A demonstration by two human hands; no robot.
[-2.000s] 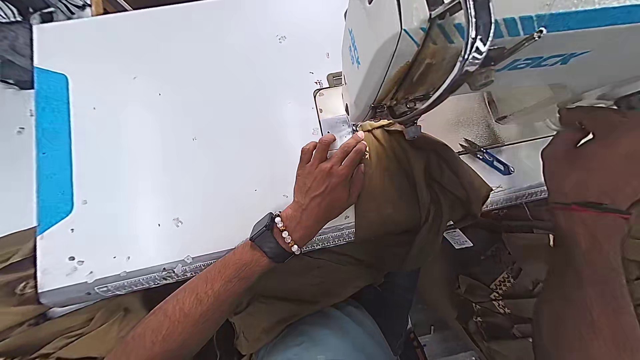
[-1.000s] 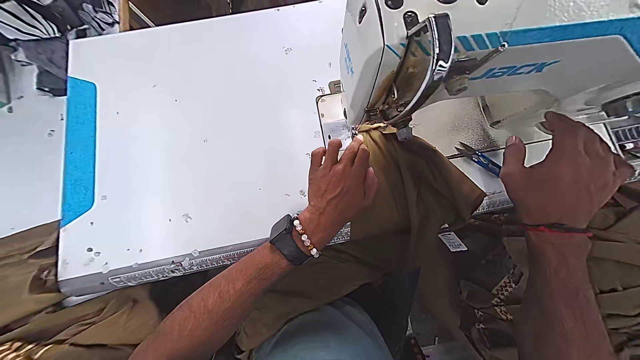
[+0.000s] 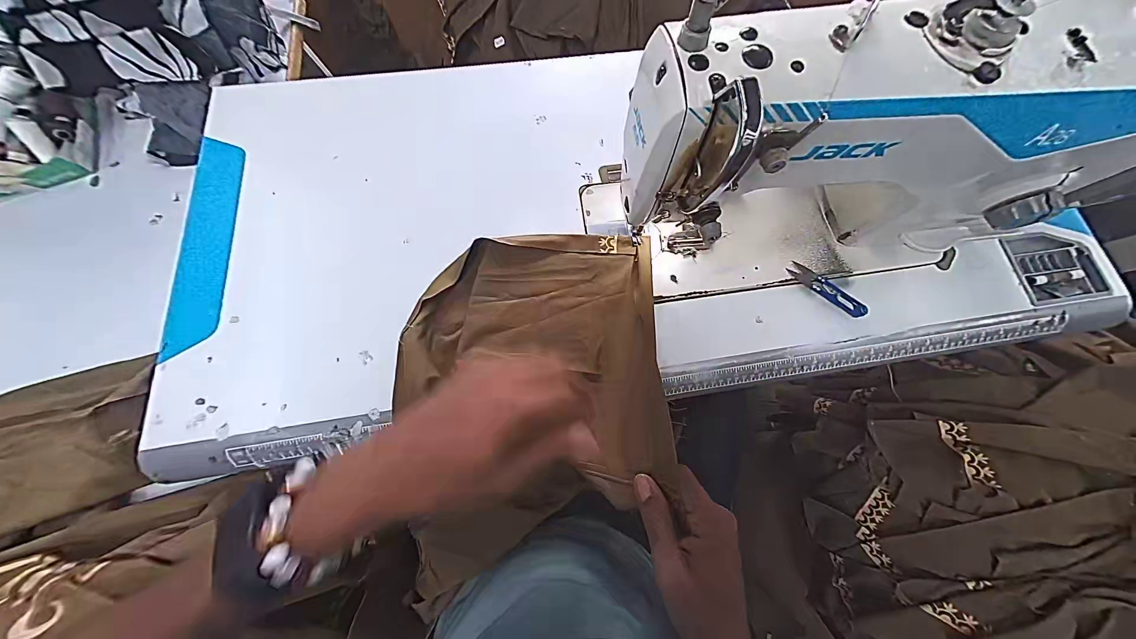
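A piece of brown fabric with a small gold-patterned edge lies over the front of the sewing table, its top edge at the needle area of a white and blue Jack sewing machine. My right hand pinches the fabric's lower right edge between thumb and fingers, below the table edge. Over the fabric's lower middle is my left hand, blurred, with a dark watch and beaded bracelet at its wrist; its finger state is unclear. Blue-handled thread snips rest on the machine bed, right of the fabric.
Brown fabric with gold trim is heaped at the lower right, and more brown cloth lies at the left. Black and white patterned cloth is at the upper left. A ruler strip runs along the table's front edge.
My left hand has left the needle area and come down over the fabric. My right hand has moved from beside the snips to the fabric's lower edge. The fabric now spreads farther left.
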